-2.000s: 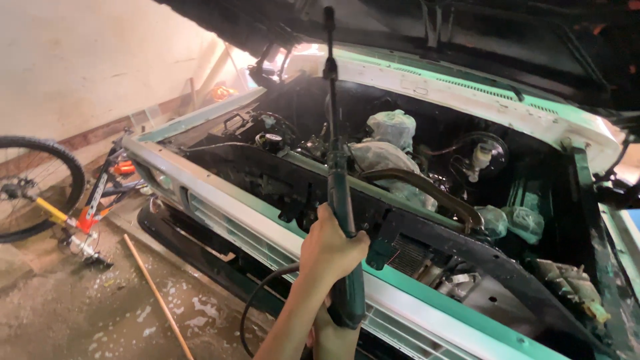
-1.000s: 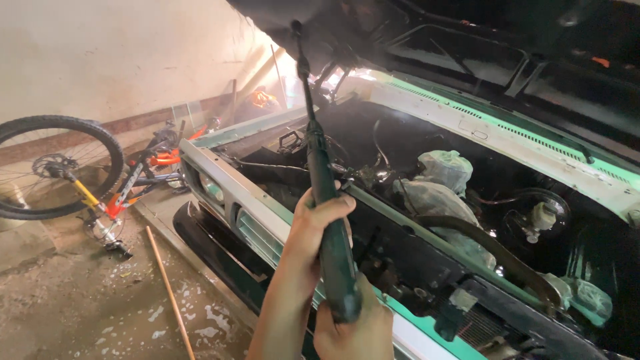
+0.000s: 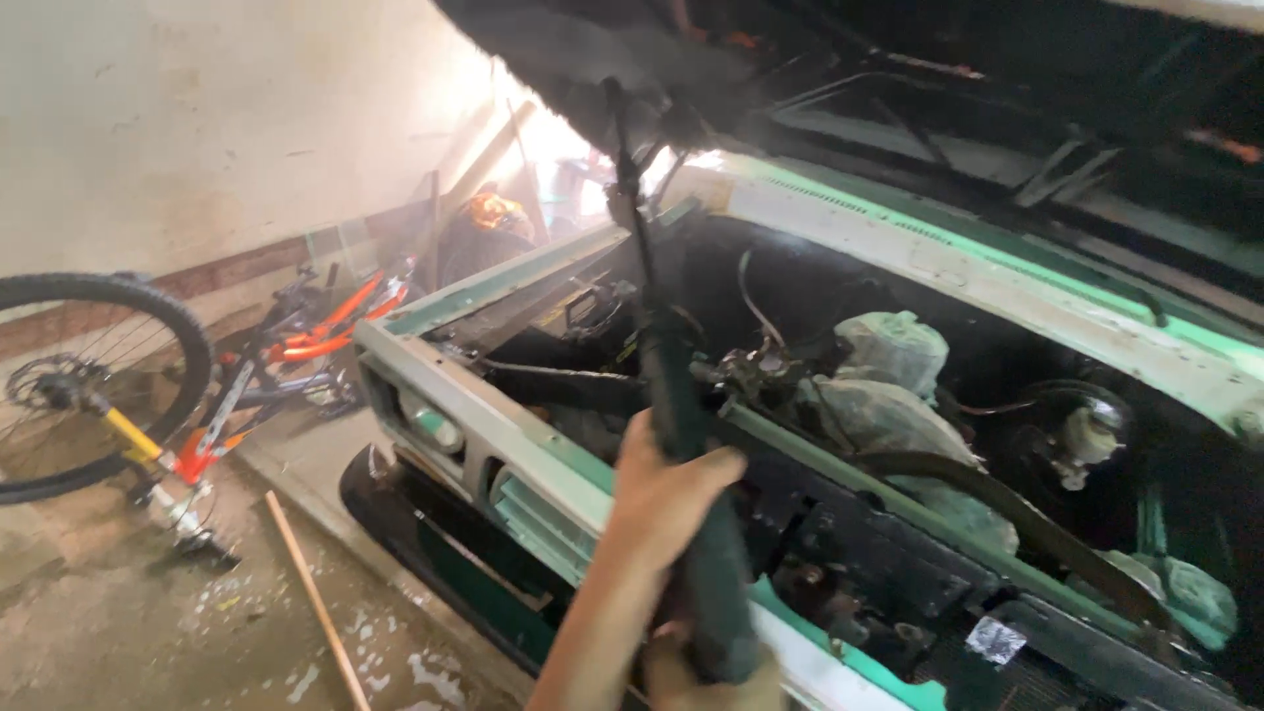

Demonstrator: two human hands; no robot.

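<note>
A black pressure-washer gun and lance [image 3: 691, 474] stands slanted across the front of an old vehicle, its thin tip pointing up and away toward the raised hood [image 3: 889, 99]. My left hand [image 3: 667, 494] is wrapped around the thick black body. Below it, my right hand [image 3: 706, 667] grips the lower end, partly cut off and blurred. Behind the gun lies the engine bay, with plastic-wrapped engine parts [image 3: 889, 425], a black hose [image 3: 1017, 509] and a brake booster with its reservoir [image 3: 1091, 434]. A fine haze hangs near the lance tip.
The grille [image 3: 543, 513], headlight [image 3: 432, 425] and black bumper [image 3: 444, 563] are close in front. To the left, a bicycle [image 3: 202, 444] stands or lies by the wall, its wheel [image 3: 188, 346] toward me. A wooden stick [image 3: 316, 602] lies on the wet floor.
The view has swung left, bringing more of the wall side into sight. Both hands still hold the gun, its tip now against the dark hood's left part.
</note>
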